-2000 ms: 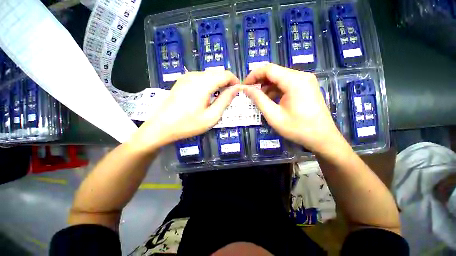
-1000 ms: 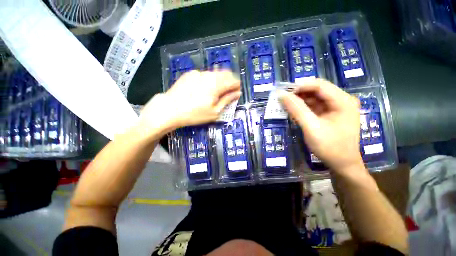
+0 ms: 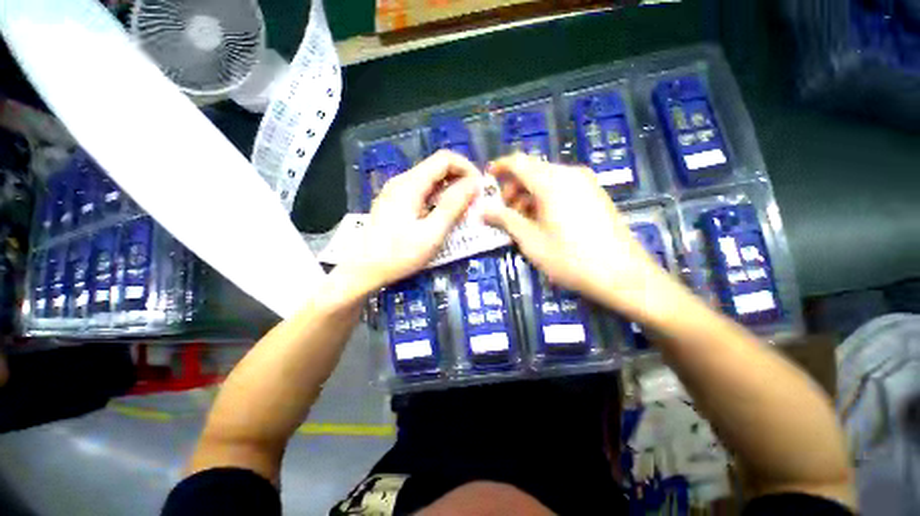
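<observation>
A clear blister tray (image 3: 779, 191) holds two rows of dark blue phone bodies (image 3: 689, 131) with their backs open. My left hand (image 3: 409, 217) is closed on the printed label strip (image 3: 469, 240) above the middle of the tray. My right hand (image 3: 565, 217) meets it, fingertips bent at the strip's right end. Whether a loose label is between the right fingertips is hidden. The strip's printed length (image 3: 296, 126) curves away at the left. A wide plain white ribbon (image 3: 151, 131) hangs across the left side.
Stacked trays of blue phones (image 3: 101, 262) lie at left, more (image 3: 868, 50) at far right. A small white fan (image 3: 207, 35) and a tan board (image 3: 454, 12) are at the back. An open box with crumpled pieces (image 3: 671, 433) is below the edge. A person's pale sleeve (image 3: 888, 393) shows at right.
My hands were apart a second ago, with a white piece in the right fingers; now they are together at the strip. The tray sits slightly further right and tilted in view.
</observation>
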